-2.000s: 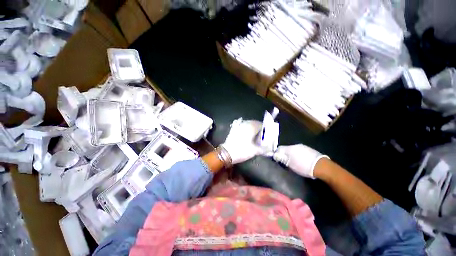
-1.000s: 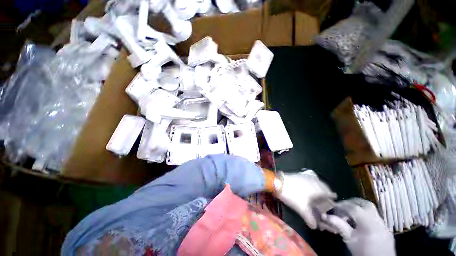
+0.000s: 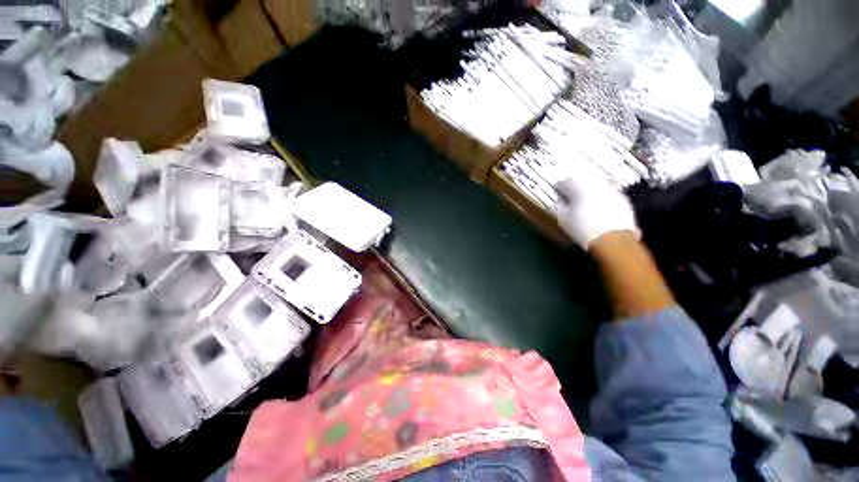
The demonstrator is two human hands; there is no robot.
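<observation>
My right hand (image 3: 595, 212), in a white glove, is at the front edge of the nearer small carton (image 3: 527, 202). Its fingertips touch or overlap the white slender rods (image 3: 570, 151) packed in it; whether they grip one is hidden. My left hand (image 3: 33, 325) is a white blur at the far left, over the heap, with its sleeve below; its fingers cannot be made out. White rectangular housings (image 3: 306, 273) lie heaped at left, several with square windows. One plain housing (image 3: 341, 216) lies at the heap's right side.
A second small carton (image 3: 438, 122) of rods adjoins the first. A large brown carton (image 3: 132, 104) with white arm-like parts (image 3: 42, 160) is at upper left. Clear plastic bags (image 3: 664, 85) lie behind the rods. Loose white units (image 3: 758, 353) and black sheeting (image 3: 697, 226) are at right, beside the dark green bench top (image 3: 452, 245).
The view has swung back from the left. My hands, together on a small white piece before, are now apart: the right at the rod carton, the left over the heap at far left.
</observation>
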